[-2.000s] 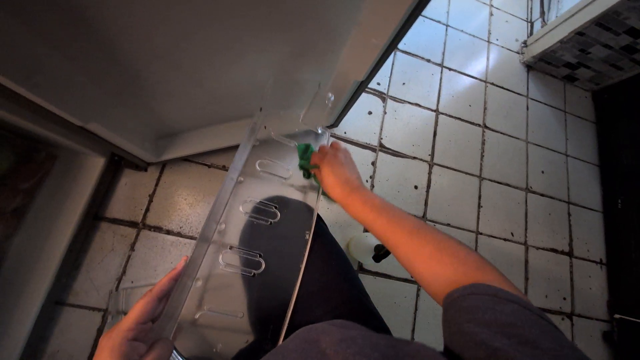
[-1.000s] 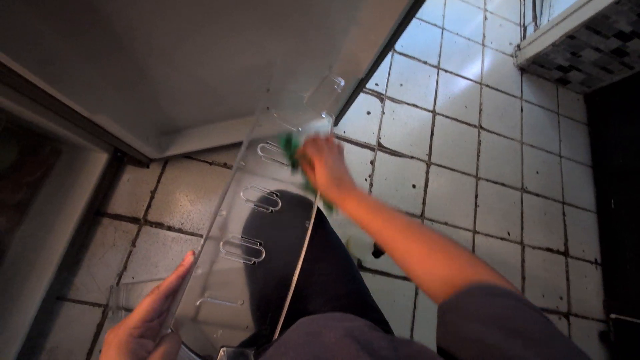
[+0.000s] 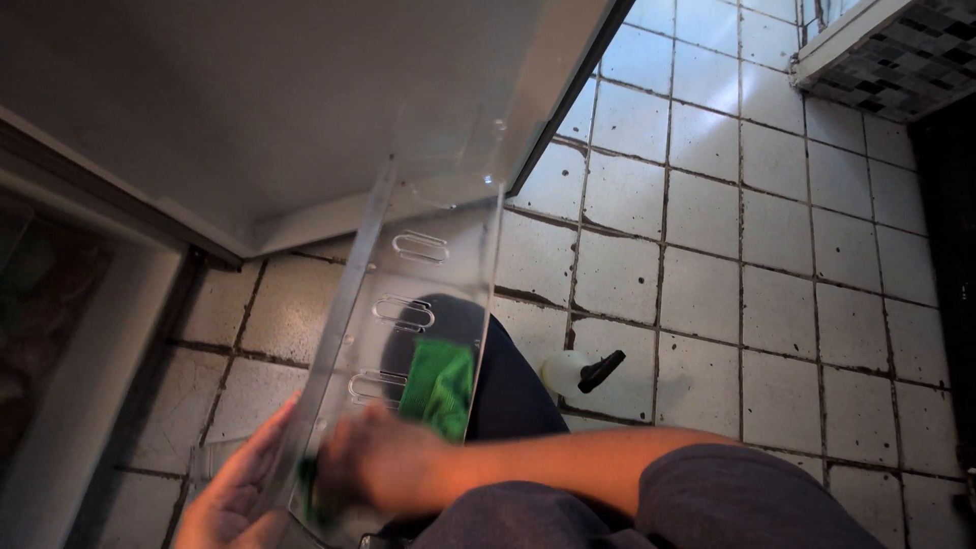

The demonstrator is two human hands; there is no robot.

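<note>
A clear plastic panel with oval slots (image 3: 450, 282), perhaps a refrigerator shelf or drawer, lies slanted over my knee. My left hand (image 3: 244, 480) grips its near left edge, with the thumb at the near end and the fingers along the outside. My right hand (image 3: 381, 465), blurred, presses a green cloth (image 3: 441, 381) against the near part of the panel. Part of the cloth spreads out beyond the hand, over the panel's right side, and another bit shows by the fingers on the left. The right forearm crosses in front of my body.
A spray bottle with a black trigger head (image 3: 568, 374) stands on the tiled floor (image 3: 701, 305) to the right of my knee. A large pale appliance door (image 3: 305, 99) spans the upper left. An open compartment (image 3: 53, 290) is at the far left. A mosaic-tiled ledge (image 3: 877, 69) is at the upper right.
My right hand and the green cloth have moved from the far part of the panel to its near end, beside my left hand. My left hand keeps hold of the panel's edge.
</note>
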